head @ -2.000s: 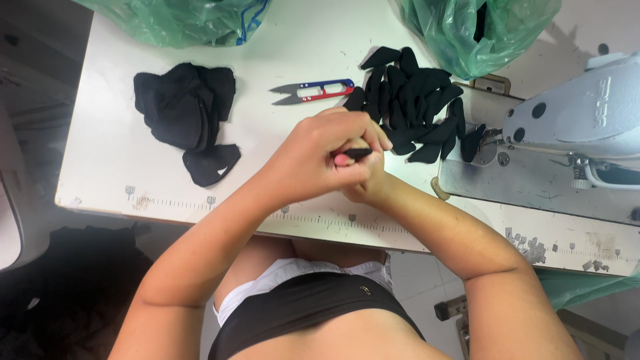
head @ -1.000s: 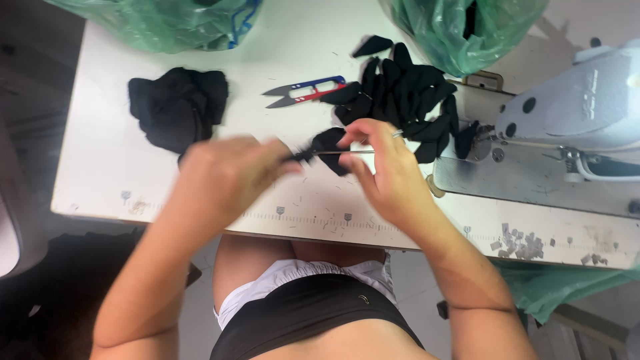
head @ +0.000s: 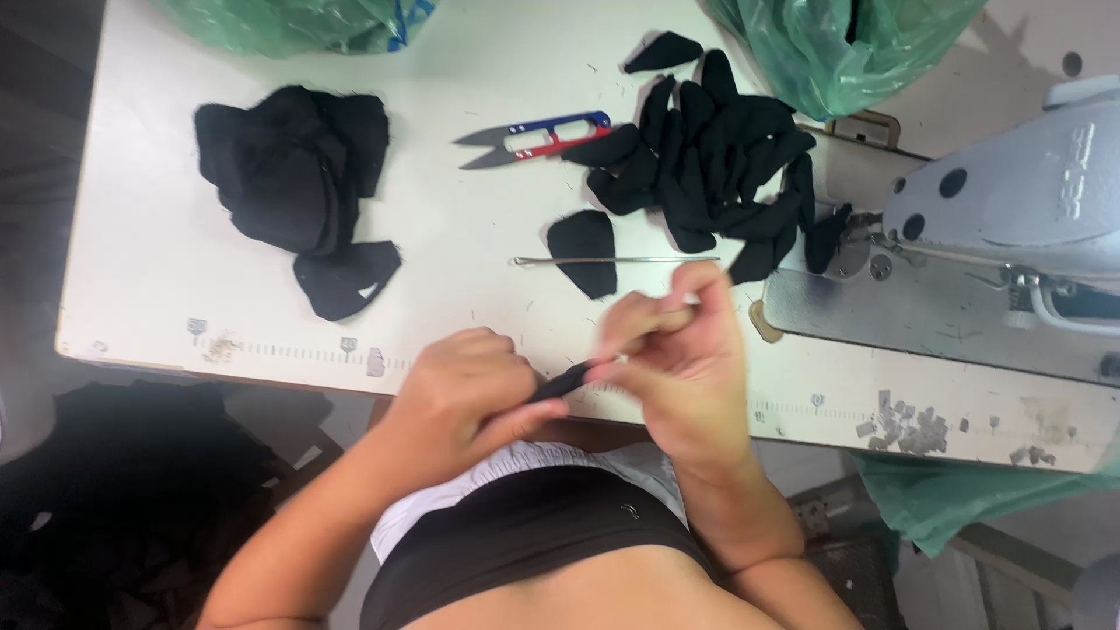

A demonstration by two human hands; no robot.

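Observation:
My left hand [head: 472, 394] grips one end of a narrow black fabric piece [head: 560, 382] near the table's front edge. The fingertips of my right hand [head: 674, 350], partly blurred, pinch its other end. Just beyond them a thin metal rod with a looped end [head: 569, 260] lies across a flat black fabric piece [head: 584, 236]. Thread snips with blue and red handles [head: 560, 136] rest farther back, beside a heap of narrow black fabric pieces [head: 700, 166]. On the left is a stack of flat black fabric pieces [head: 280, 175], with a loose one [head: 346, 278] at its lower edge.
A sewing machine [head: 1015, 184] stands at the right, its metal bed [head: 875, 306] set in the white table [head: 455, 289]. Green plastic bags [head: 866, 52] sit at the back right and back left [head: 289, 22]. A measuring scale runs along the front edge.
One second ago the metal rod was between my hands with black fabric; now it lies on the table. Both hands have come nearer to the table's front edge, holding the fabric piece.

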